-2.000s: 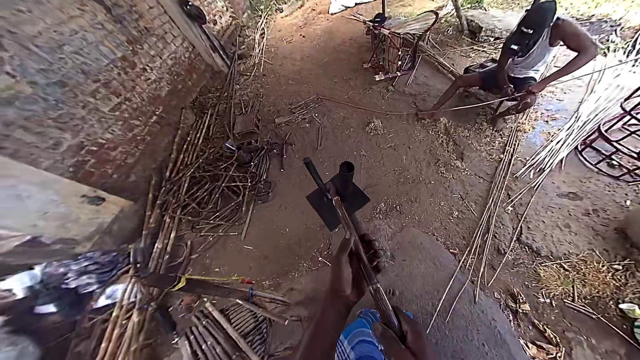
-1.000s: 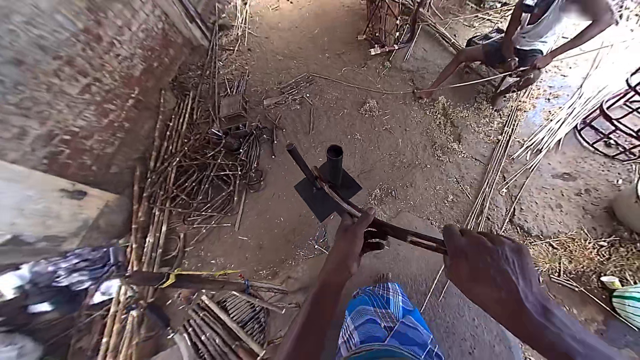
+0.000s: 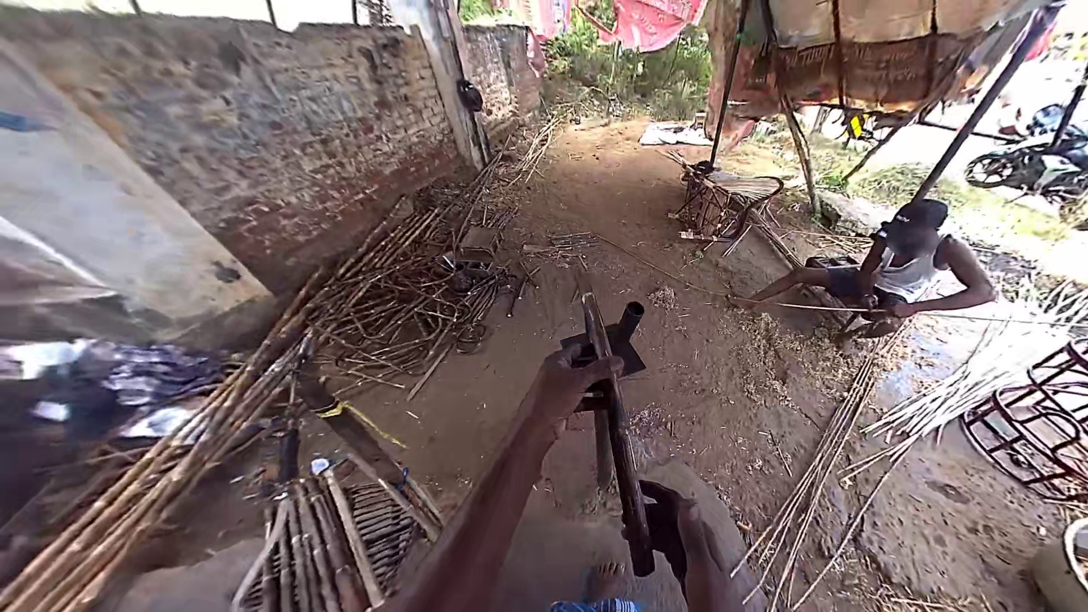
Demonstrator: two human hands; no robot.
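Observation:
My left hand (image 3: 565, 382) grips a dark brown cane pole (image 3: 625, 450) near its upper part, with the thumb across it. Lower down, my right hand (image 3: 680, 527) is closed around the same pole close to its near end. The pole points away from me, its far tip beside a short upright black metal pipe (image 3: 631, 319) on a flat dark plate (image 3: 629, 357) on the ground. Behind the pole, a darker bar is partly hidden.
Cane poles and bent pieces (image 3: 399, 297) are heaped along the brick wall (image 3: 340, 110). A co-worker (image 3: 914, 263) sits at right holding a long thin cane. Split canes (image 3: 977, 399) and a cane frame (image 3: 1037, 425) lie at right; short cut poles (image 3: 314, 544) lie at lower left.
The pole, slanted across me a second ago, now points mostly away from me. My right hand has come in closer to my left. The view has tilted up.

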